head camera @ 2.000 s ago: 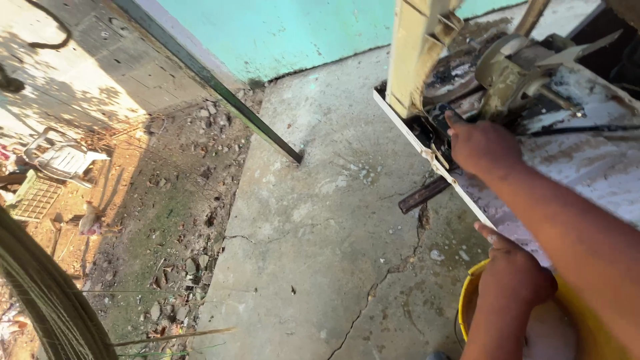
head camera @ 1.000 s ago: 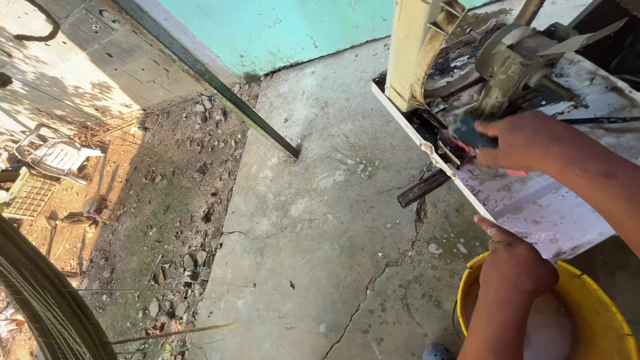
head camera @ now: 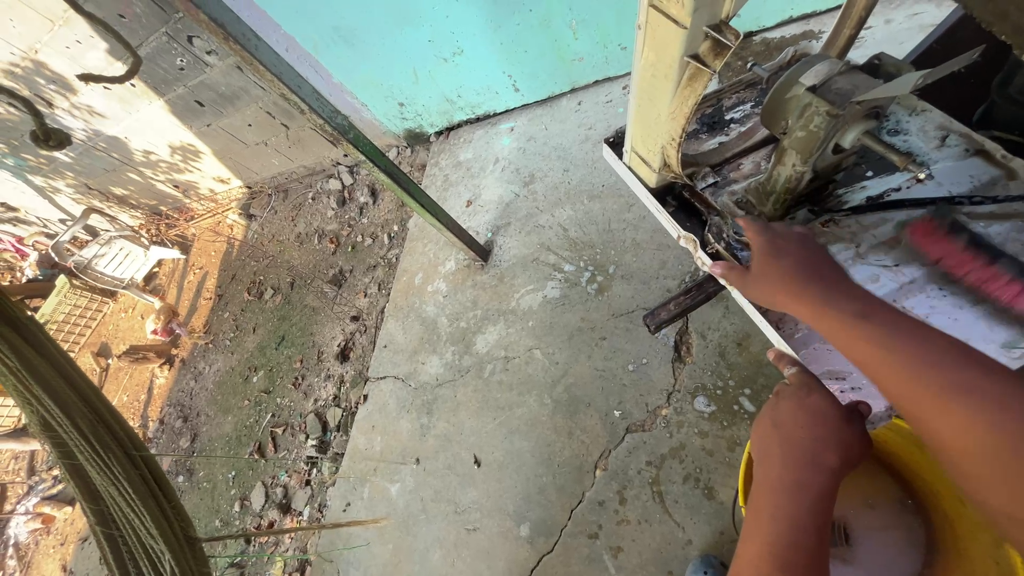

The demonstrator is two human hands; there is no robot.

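Note:
A white metal panel (head camera: pixel 904 276) with a raised, partly bent rim lies at the right, wet and dirty. My left hand (head camera: pixel 808 424) grips its near edge, above a yellow bucket (head camera: pixel 746 472) of cloudy water. At the bent rim is my right hand (head camera: pixel 788 268), thumb on the rim and fingers in the dark channel inside it; whether they pinch anything is hidden. A brush with pink bristles (head camera: pixel 972 264), blurred, is over the panel to the right, apart from both hands. Beyond my right hand, a grimy motor (head camera: pixel 816 120) with a shaft is mounted on the panel.
A cream-coloured upright (head camera: pixel 660 96) rises from the panel's far corner. A dark bar (head camera: pixel 682 304) juts from beneath the panel over the cracked concrete floor (head camera: pixel 512 384). A green metal post (head camera: pixel 400 172) stands left of it, and a hanging bundle of cords (head camera: pixel 88 448) crosses the lower left.
My right hand, which held the brush over the panel a second ago, has let it go and moved left to the rim. The brush is now farther right. My left hand stays at the edge.

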